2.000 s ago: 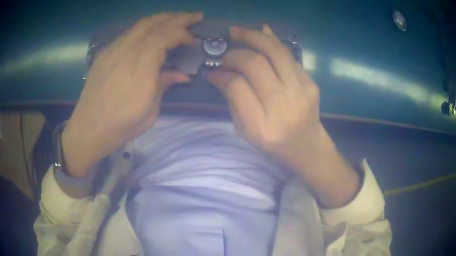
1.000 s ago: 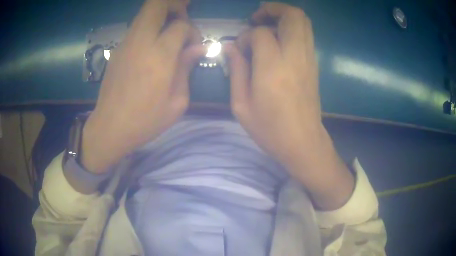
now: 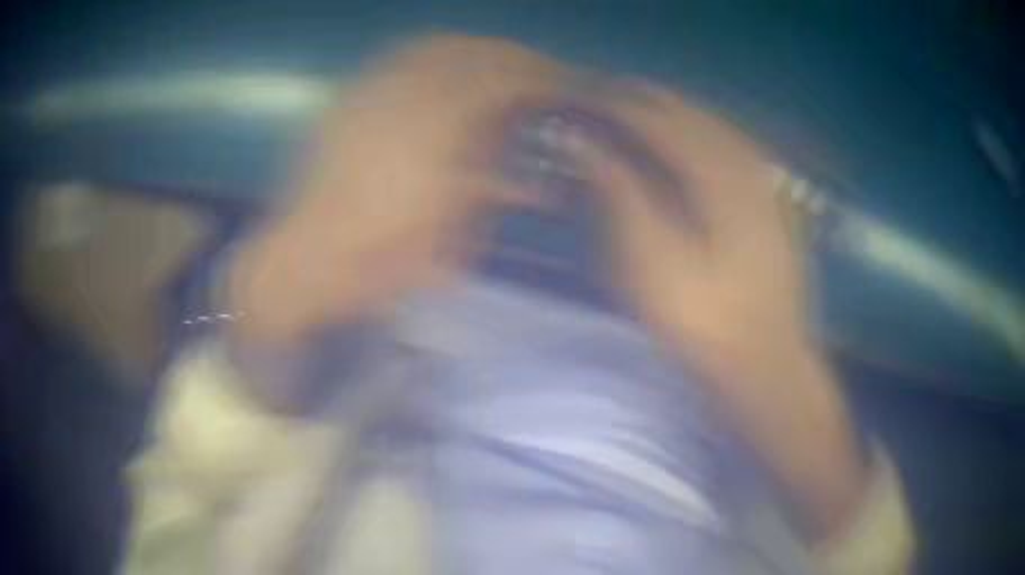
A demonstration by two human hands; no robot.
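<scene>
The frame is strongly blurred. The dark holder strip [image 3: 549,140] shows only as a small patch between my hands, with faint bright spots on it. My left hand [image 3: 388,180] covers its left part, with curled fingers at it. My right hand [image 3: 703,213] covers its right part, fingers bent over it. A small bright row of the strip shows just right of my right hand. The round seats are hidden or too blurred to tell.
The green-teal belt [image 3: 146,140] runs across the top, with pale glare along it. A faint pale round component [image 3: 995,152] lies on it at the far right. Brown cardboard [image 3: 101,264] is at the left, below the belt edge.
The whole view has shifted and tilted, and is now blurred. The strip and both hands sit further right in the picture; more cardboard shows. The bright glare on the middle round component is gone.
</scene>
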